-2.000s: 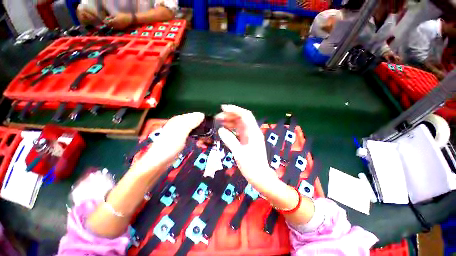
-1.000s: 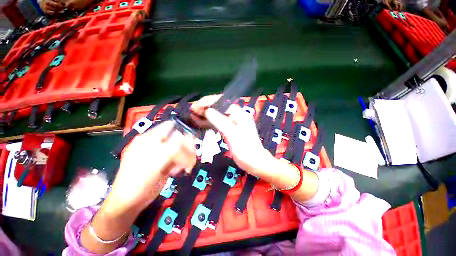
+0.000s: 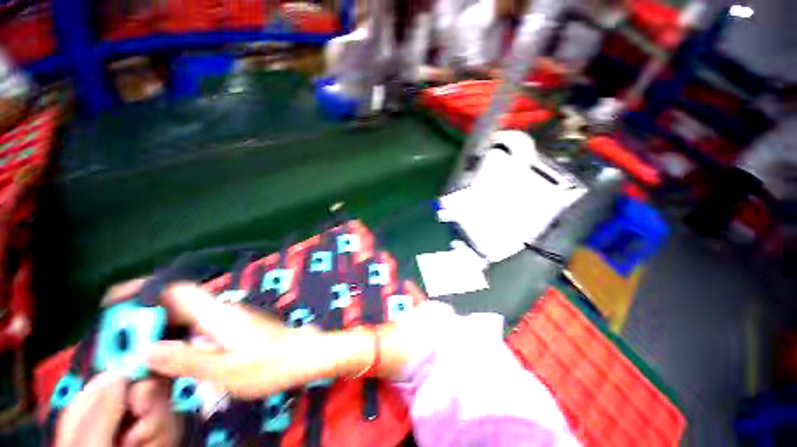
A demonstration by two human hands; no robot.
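Observation:
A smartwatch [image 3: 128,336] with a pale-blue square film and dark round centre on its back is held between my hands at the lower left, blurred. My right hand [image 3: 214,336] grips it from the right, its black strap passing over the fingers. My left hand [image 3: 109,415], partly cut off by the lower edge, has its fingertips at the film's lower edge. Below and behind, a red tray [image 3: 345,410] holds several watches with blue films, such as one watch [image 3: 278,280] near the middle.
White sheets [image 3: 502,205] and a loose white paper [image 3: 452,271] lie right of the tray. An empty red tray [image 3: 594,375] is at lower right, a blue bin [image 3: 631,231] beyond it. People and another red tray [image 3: 485,103] are at the back.
The view has swung right, so tray and hands appear further left. The held watch now shows its blue film, with both hands at it. The left-hand red box is out of view.

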